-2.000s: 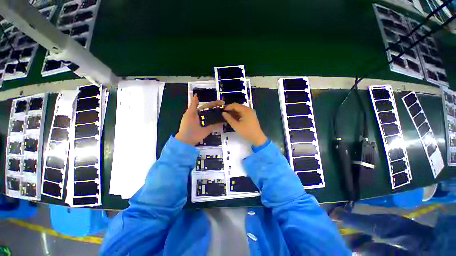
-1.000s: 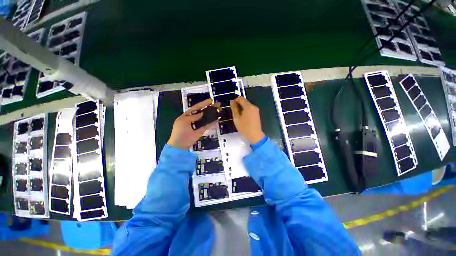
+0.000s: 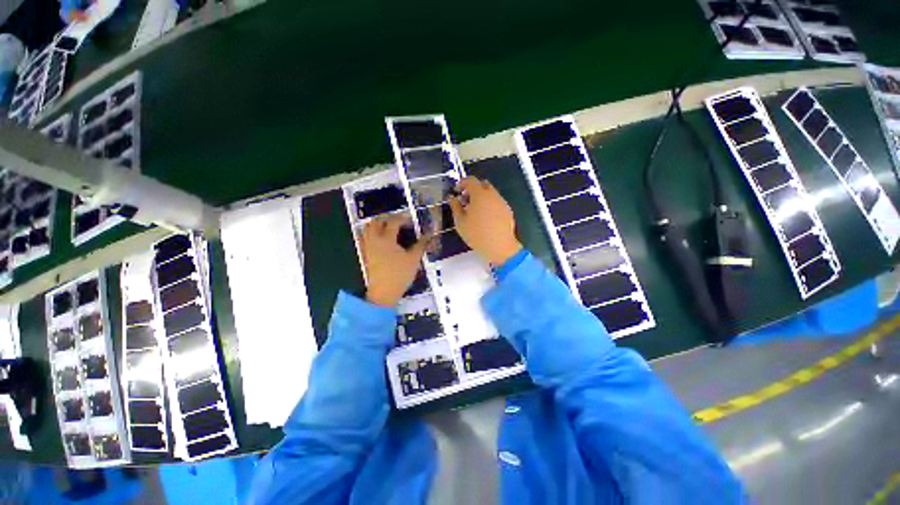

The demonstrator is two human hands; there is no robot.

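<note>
A sticker sheet with black rectangles [image 3: 420, 132] lies over the module tray [image 3: 403, 387], its lower part bare white. My left hand [image 3: 393, 258] is at the sheet's left edge, fingers curled around a small dark module [image 3: 407, 235] that is mostly hidden. My right hand [image 3: 483, 219] is at the sheet's right edge, fingertips pinched low on the black rectangles; whether they hold a piece is too small to tell. Dark modules [image 3: 426, 375] sit in the tray's left pockets.
A white sheet stack [image 3: 264, 306] and sticker sheets [image 3: 193, 340] lie left, with another module tray [image 3: 87, 370]. Right are a sticker sheet [image 3: 584, 222], a black corded device [image 3: 727, 242] and more sheets [image 3: 775, 187]. A pale arm [image 3: 109, 178] crosses upper left.
The view has turned and shifted. My left hand has turned and come over the sheet's left edge with the module; earlier it held it flat and visible. My right hand remains at the sheet's right edge.
</note>
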